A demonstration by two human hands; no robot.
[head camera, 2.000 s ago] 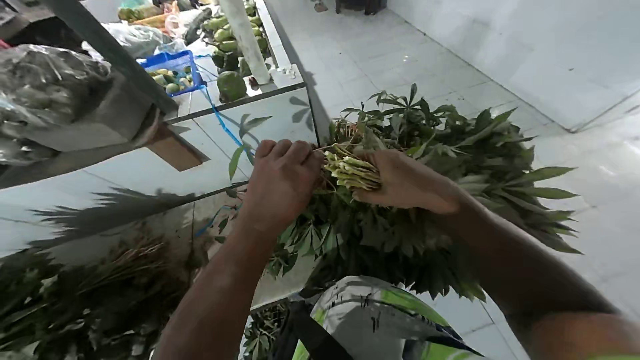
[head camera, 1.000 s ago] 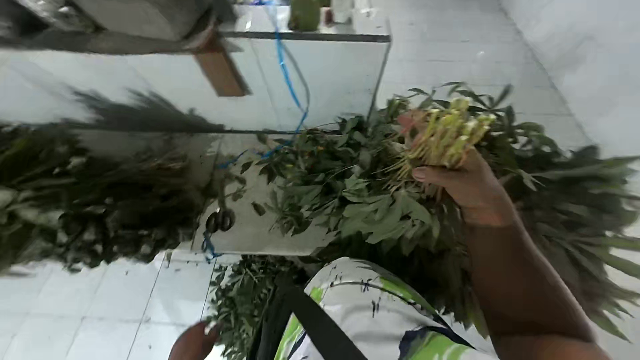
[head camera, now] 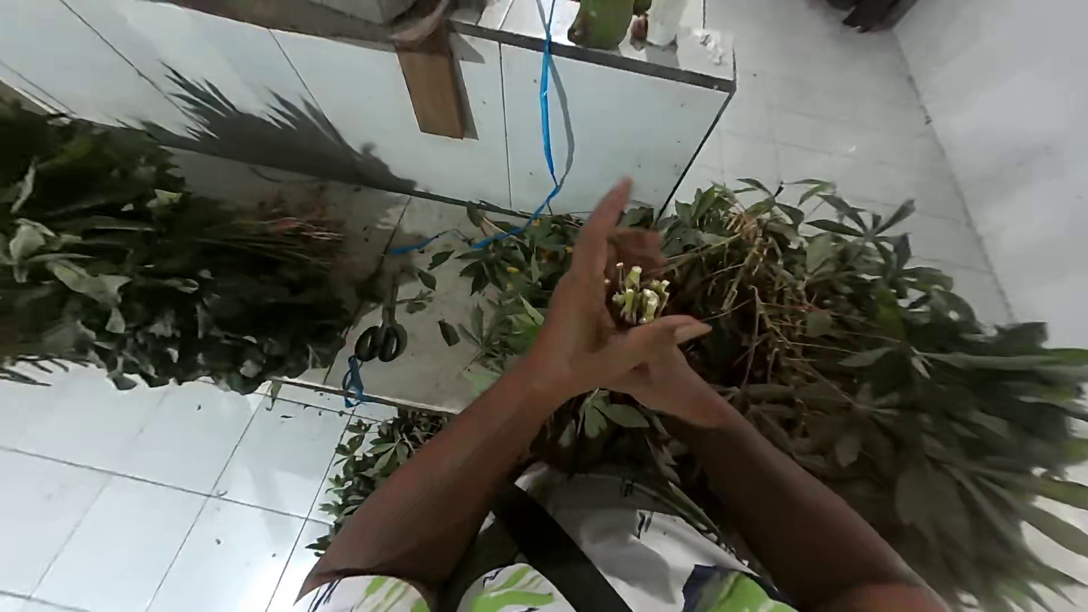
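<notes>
A bundle of cut green stems (head camera: 639,297) stands between my two hands, its pale cut ends facing up. My left hand (head camera: 595,297) is flat with fingers spread, its palm against the near left side of the stems. Behind and below it, my right hand (head camera: 671,365) is wrapped around the bundle, partly hidden by the left. Leafy green stalks (head camera: 850,340) spread to the right of the hands, and more leaves (head camera: 527,297) lie on the left. Black-handled scissors (head camera: 382,340) rest on the low tiled ledge.
A large heap of leafy greens (head camera: 170,280) covers the ledge's left part. Blue plastic twine (head camera: 546,110) hangs down the white tiled counter (head camera: 595,127). A wooden block (head camera: 433,85) juts from the counter's edge. More leaves (head camera: 382,450) are below the ledge, near my legs.
My left hand has come up from low at the left to the stem bundle. The bundle's cut ends, slanting right a second ago, now face up between both hands.
</notes>
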